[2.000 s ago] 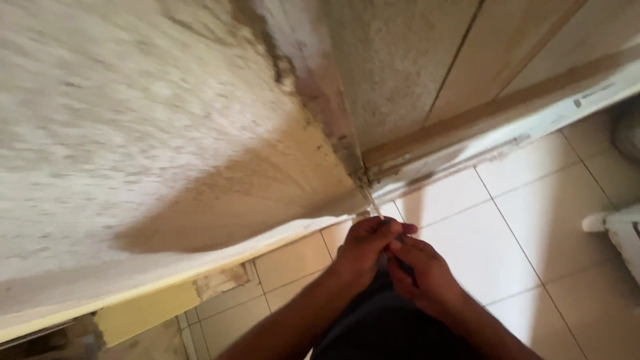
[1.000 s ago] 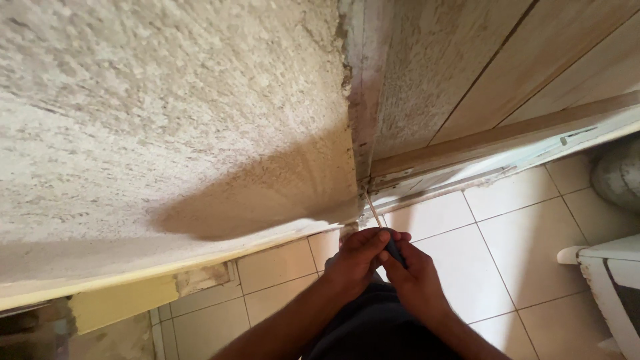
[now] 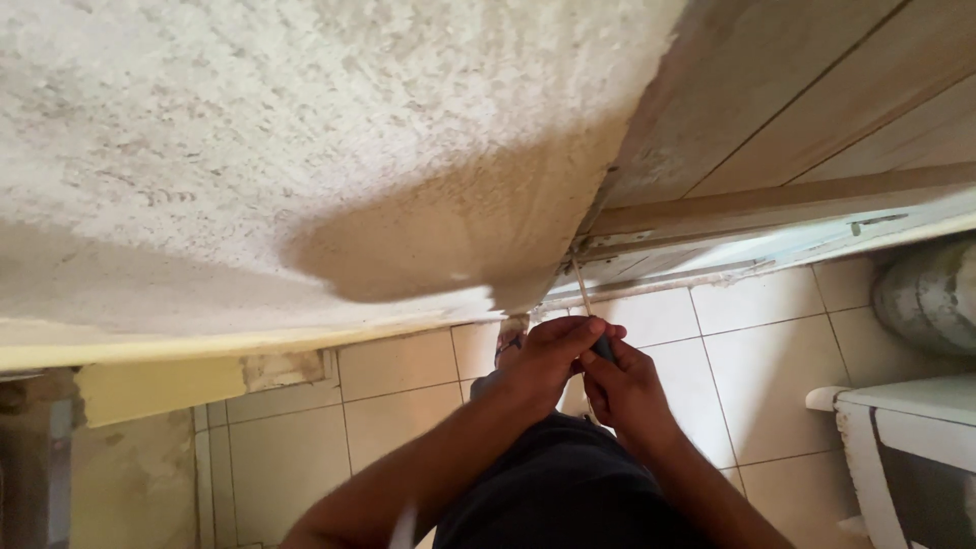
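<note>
Both my hands are on the dark handle of a screwdriver [image 3: 582, 290], whose long thin shaft points away from me. Its tip is at or very near a metal hinge [image 3: 598, 242] on the wooden door [image 3: 732, 203], close to the wall's edge; contact is unclear. My left hand [image 3: 555, 352] wraps the handle's upper end, and my right hand [image 3: 627, 385] has its fingers on the lower part of the handle [image 3: 602, 349]. The fingers hide much of the handle.
A rough plastered wall [image 3: 396, 137] spans the upper left. Below lies a tiled floor [image 3: 404, 366], with my foot [image 3: 509, 343] near the wall. A worn white piece of furniture [image 3: 915, 408] and a metal cylinder [image 3: 934, 293] stand at the right.
The view has shifted, showing the cylinder and white furniture more fully. More of the shaft shows than two seconds ago. Both hands remain on the handle.
</note>
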